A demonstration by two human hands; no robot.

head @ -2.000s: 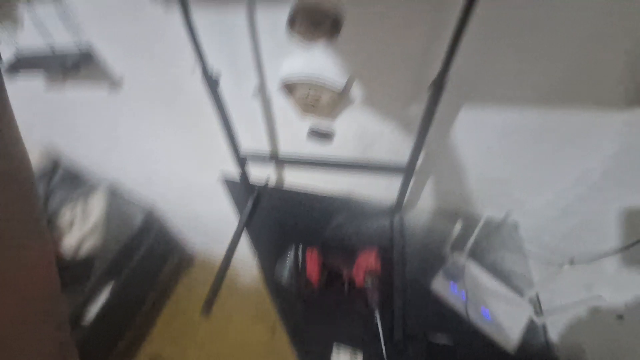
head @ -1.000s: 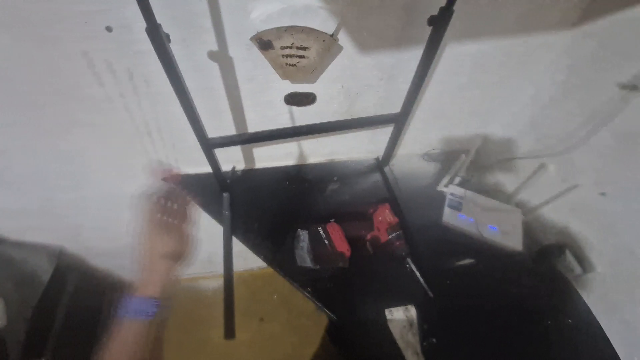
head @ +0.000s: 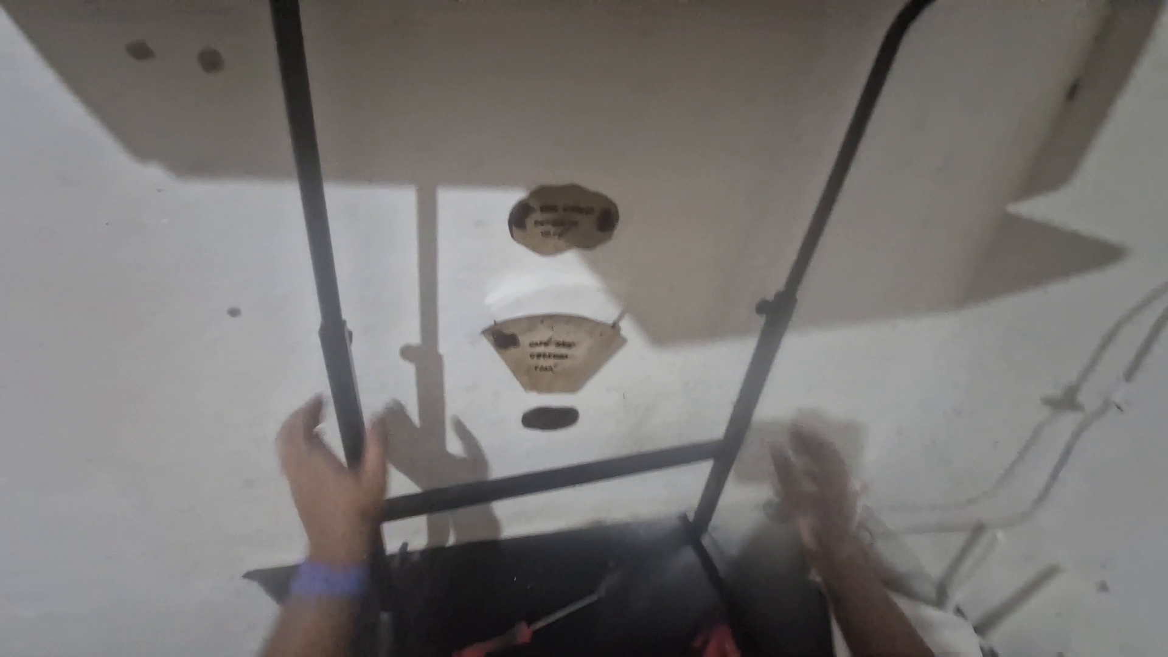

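Observation:
A black metal tube frame [head: 566,474] stands upright before the wall, its crossbar low between two posts. My left hand [head: 336,488], with a purple band at the wrist, is at the left post, thumb and fingers spread on either side of it; whether it touches is unclear. Blurred, my right hand [head: 817,484] is raised just right of the right post and appears apart from it, with nothing seen in it. Below lies a black tabletop [head: 547,566] with a red-handled screwdriver [head: 497,641] and part of a red tool [head: 716,639] at the bottom edge.
Brown pieces bearing writing, one fan-shaped [head: 555,354] and one rounded [head: 564,219], are on the white wall behind the frame. At lower right, a white device with antennas [head: 949,630] is partly hidden by my right forearm. Cables [head: 1077,401] run along the wall at right.
My left hand, blurred left of the frame a second ago, is now at the left post. My right hand has come into view beside the right post. The view has tipped up the wall.

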